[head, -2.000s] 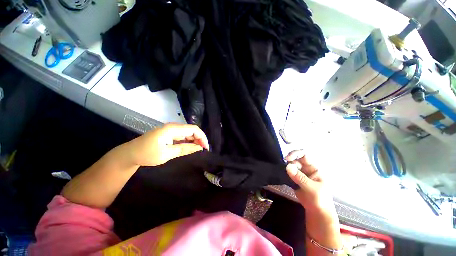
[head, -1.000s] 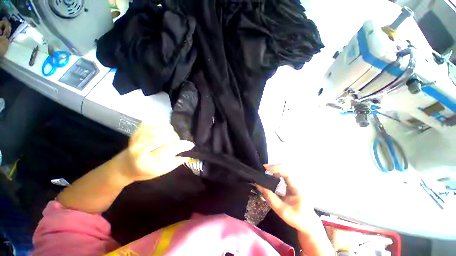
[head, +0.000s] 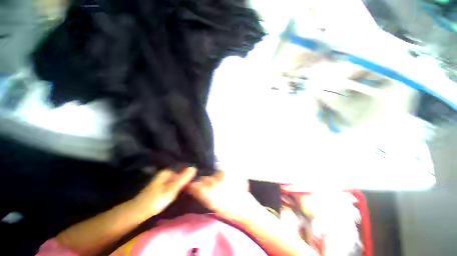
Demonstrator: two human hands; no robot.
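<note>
The black garment (head: 150,95) lies heaped over the white table and hangs down to my lap. My left hand (head: 168,190) and my right hand (head: 215,192) are close together at the garment's near end, at the table's front edge. The frame is badly blurred. Both hands seem closed on the black cloth, but the fingertips and the part of the cloth between them are unclear.
The white sewing machine (head: 361,60) with its blue stripe stands at the upper right. Blurred blue-handled scissors (head: 329,119) lie below it on the white table (head: 260,135). A red basket (head: 367,220) holding scraps is at the lower right.
The view has swung right. My hands have come together; the black band stretched between them before no longer shows clearly. More of the red basket shows, and the left-hand scissors are no longer discernible.
</note>
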